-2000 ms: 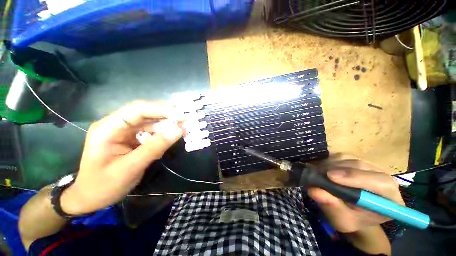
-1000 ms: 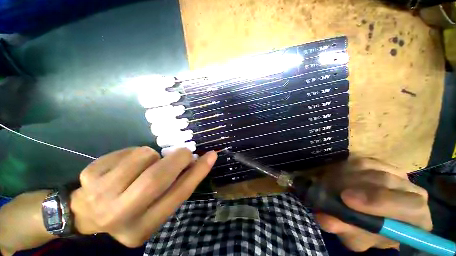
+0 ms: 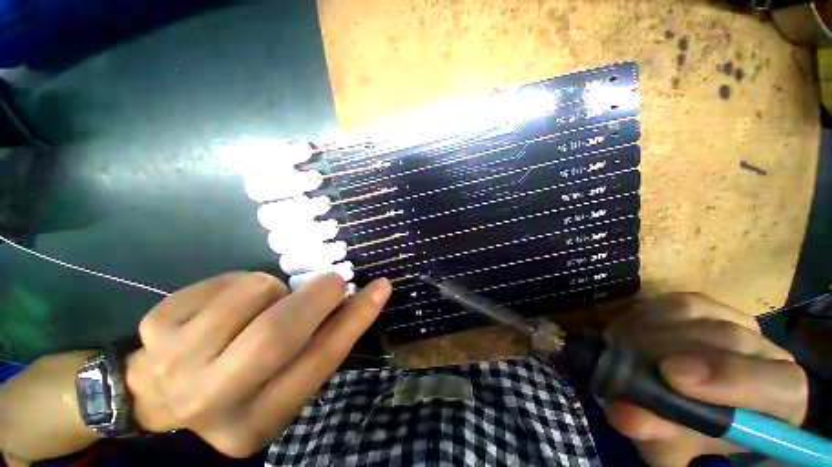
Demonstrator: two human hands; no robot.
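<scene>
The black striped board panel [image 3: 511, 210] lies in front of me with a bright glare across its upper strips. Several white leaded parts [image 3: 296, 217] stick out past its left edge, with thin coppery leads on the strips. My left hand [image 3: 246, 356] presses its fingertips on a white part and its lead near the panel's lower left. My right hand [image 3: 702, 374] holds the soldering iron [image 3: 652, 388], black and light blue. The iron's tip is at the end of the lead beside my left fingertips. Whether it touches is unclear.
The panel lies partly on a tan, burn-spotted board [image 3: 712, 173]. The dark green bench top [image 3: 182, 109] is at the left. A thin solder strand [image 3: 87, 268] runs from the left edge to my left hand. A blue object is at the top left corner.
Since the first frame my left hand has moved from holding a loose white part to pressing at the panel's lower left. The iron's tip stays near the lower strips. The view is closer.
</scene>
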